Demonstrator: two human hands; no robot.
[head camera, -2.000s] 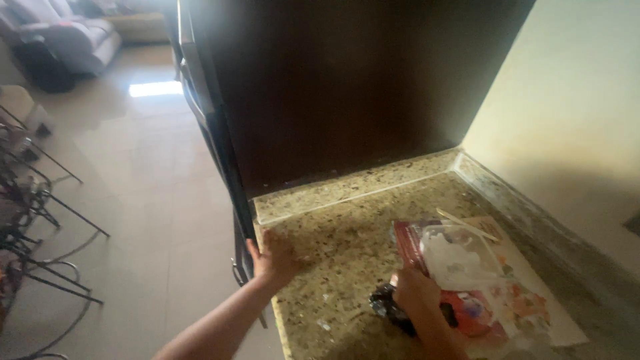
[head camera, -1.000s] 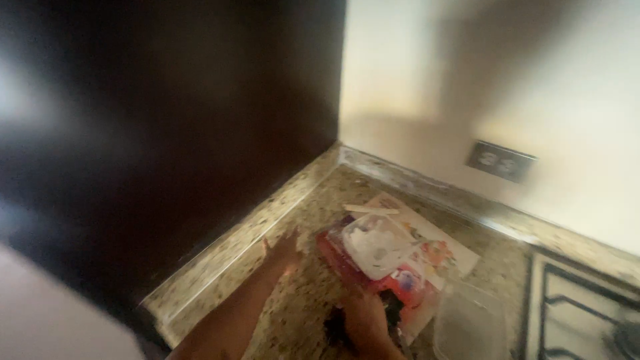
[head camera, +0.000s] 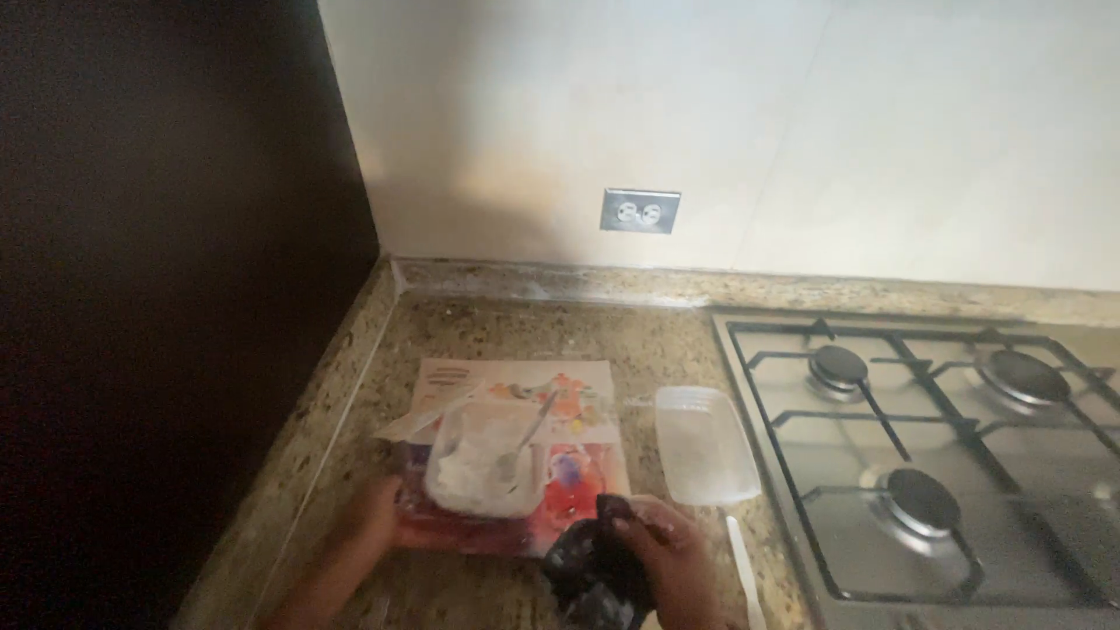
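Note:
A clear plastic container (head camera: 486, 464) of white paste, with a spoon-like utensil (head camera: 531, 424) leaning in it, rests on a printed colourful sheet (head camera: 577, 472) on the granite counter. At the sheet's lower left edge is my left hand (head camera: 385, 512), blurred, touching or very near the sheet; its fingers are partly hidden. My right hand (head camera: 669, 551) grips a crumpled black cloth or bag (head camera: 595, 569) with white smears, at the sheet's lower right corner. A translucent plastic lid or tray (head camera: 707, 446) lies right of the sheet, above a white plastic utensil handle (head camera: 742, 564).
A gas cooktop (head camera: 910, 437) with black grates fills the right side. Behind the counter runs a low granite backsplash (head camera: 542, 282) with white smears, below a wall outlet (head camera: 640, 212). A tall dark panel (head camera: 175, 262) borders the counter on the left.
The view has swung right, bringing in the cooktop. My left hand has left the bare counter near the dark panel and is now at the sheet's left edge. My right hand still holds the black item.

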